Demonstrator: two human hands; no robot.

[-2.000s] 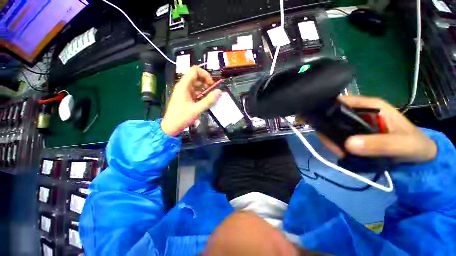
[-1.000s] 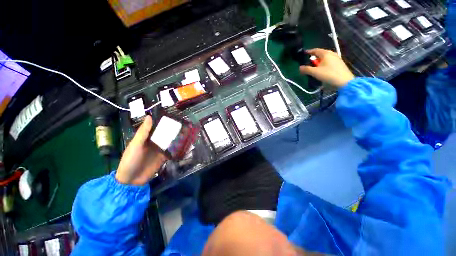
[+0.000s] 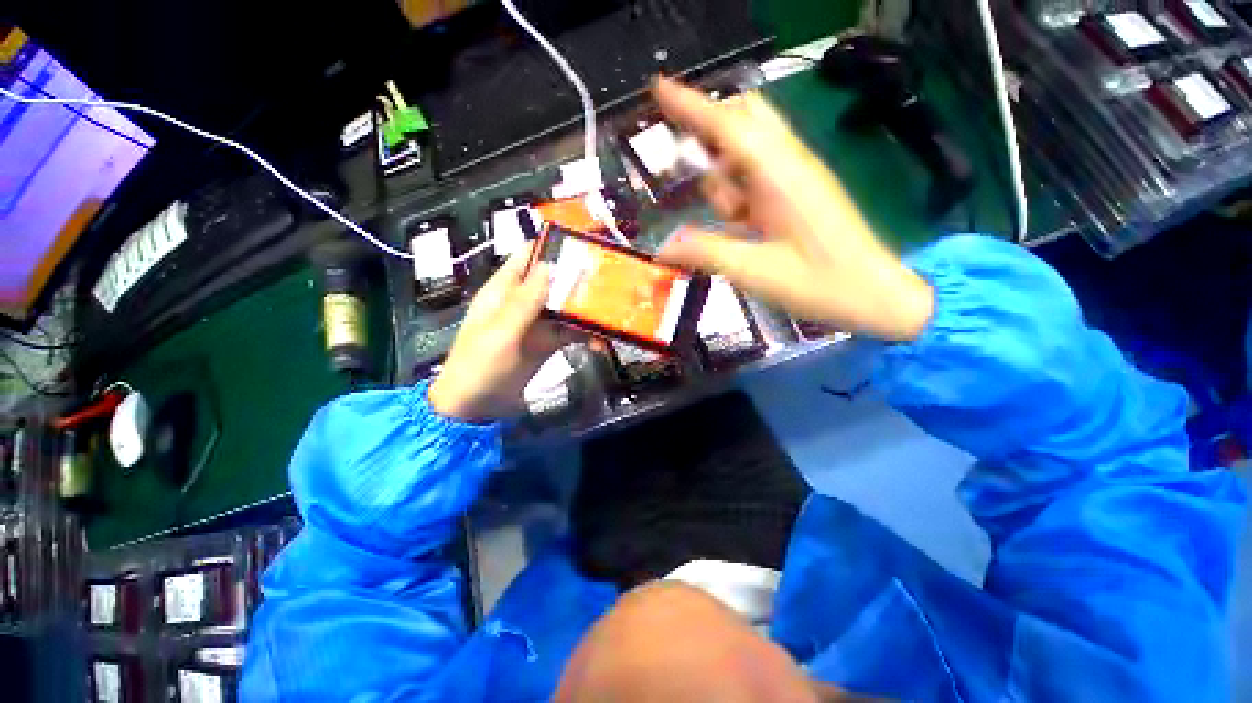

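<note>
My left hand (image 3: 492, 341) holds a dark-framed phone (image 3: 618, 291) with a lit orange screen, tilted over the tray. My right hand (image 3: 803, 227) is blurred, with fingers apart and nothing seen in it; its thumb is near the phone's upper right end, and I cannot tell if it touches. Below them is a clear plastic tray (image 3: 412, 330) with dark phones bearing white labels, such as one at its upper left (image 3: 434, 261). A second orange screen (image 3: 569, 213) shows just behind the held phone, partly hidden.
The black scanner (image 3: 917, 135) lies on the green mat at the right, behind the tray. More phone trays stand at right (image 3: 1098, 179) and lower left (image 3: 144, 565). A black bottle (image 3: 343, 319) stands left of the tray. White cords hang across the bench.
The scanner has left my right hand, which has moved left to the phone. My left hand has turned the phone from its white label to the lit orange screen.
</note>
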